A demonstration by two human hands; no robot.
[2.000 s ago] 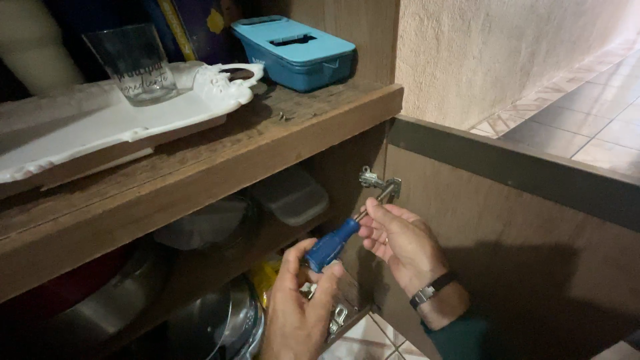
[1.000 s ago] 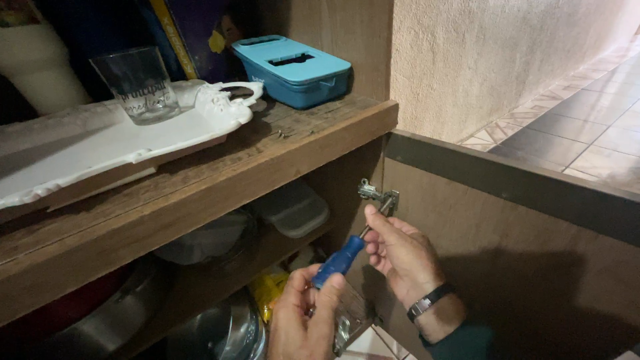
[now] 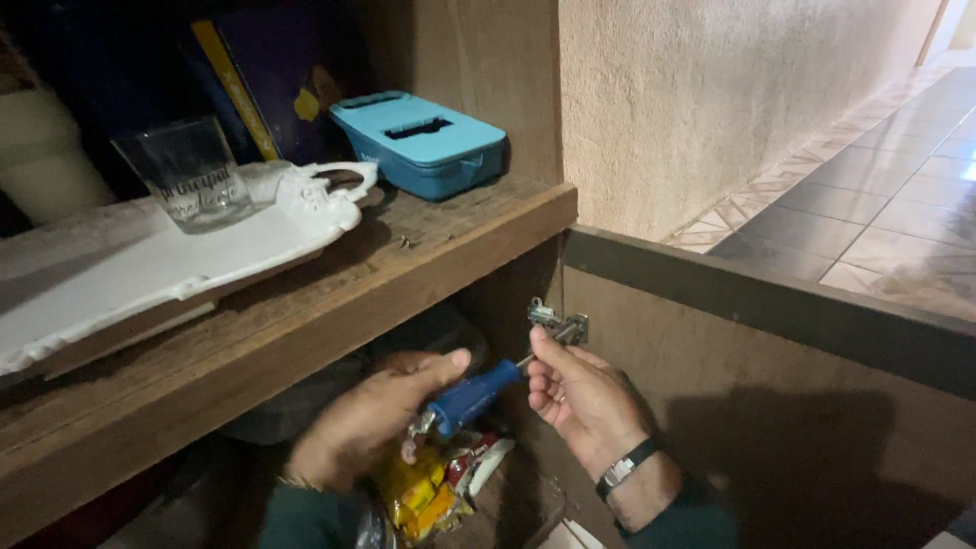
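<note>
A screwdriver with a blue handle (image 3: pixel 474 395) points up and right toward a metal cabinet hinge (image 3: pixel 560 322) between the cabinet side and the wooden door (image 3: pixel 762 366). My right hand (image 3: pixel 587 396) pinches the screwdriver's shaft near the hinge; the tip is hidden by the fingers and hinge. My left hand (image 3: pixel 374 415) is beside the handle, blurred, thumb extended over it; whether its hidden fingers touch the handle is unclear. Small metal screws (image 3: pixel 404 242) lie on the wooden shelf above (image 3: pixel 488 229).
On the shelf stand a white ornate tray (image 3: pixel 152 267), a drinking glass (image 3: pixel 191 179) in it, and a blue plastic box (image 3: pixel 427 145). Yellow and red packages (image 3: pixel 427 488) lie on the lower level. A textured wall (image 3: pixel 656 99) and tiled floor (image 3: pixel 862 221) are behind the door.
My left hand has shifted from gripping the handle's end to alongside it, with its thumb lifted. My right hand still holds the shaft by the hinge. The view has moved closer.
</note>
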